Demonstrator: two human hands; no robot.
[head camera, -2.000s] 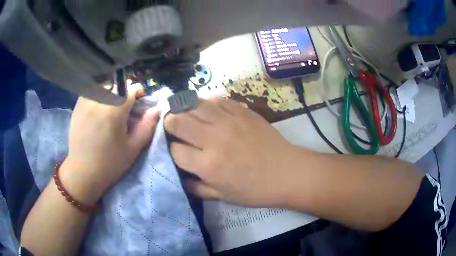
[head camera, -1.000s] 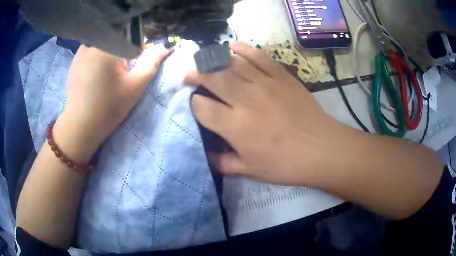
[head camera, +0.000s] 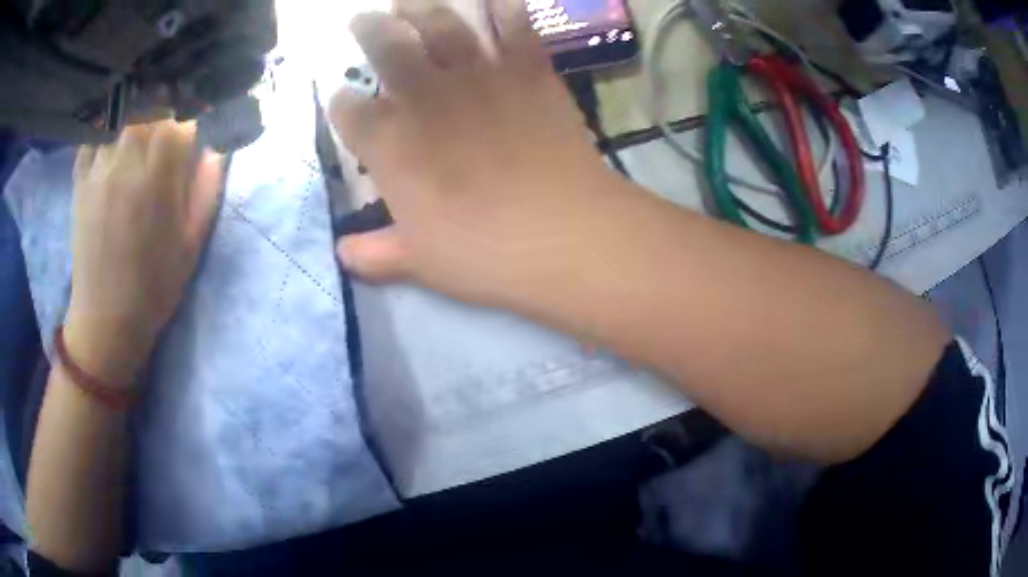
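The pale blue-grey quilted panel (head camera: 248, 372), with dotted diamond stitch lines, lies over dark navy cloth (head camera: 359, 383) that shows along its right edge. It runs up to the brightly lit needle area beside the sewing machine head (head camera: 135, 56). My left hand (head camera: 141, 214) lies flat on the panel's left part, its fingertips just below the machine head. My right hand (head camera: 473, 158) is spread to the right of the panel, its thumb near the panel's edge and its fingers over the machine bed. It holds nothing visible. The needle tip is hidden by glare.
A lit phone (head camera: 581, 28) lies partly behind my right hand. Scissors with green and red handles (head camera: 806, 147) lie at the right among a pale cable and a black cord. White labels (head camera: 896, 118) and a small white device (head camera: 902, 28) are beyond. The table edge carries ruler marks.
My right hand has lifted off the panel and opened, moving up and right of it. The view has shifted, and the machine head now appears farther left. My left hand's fingers are now straighter.
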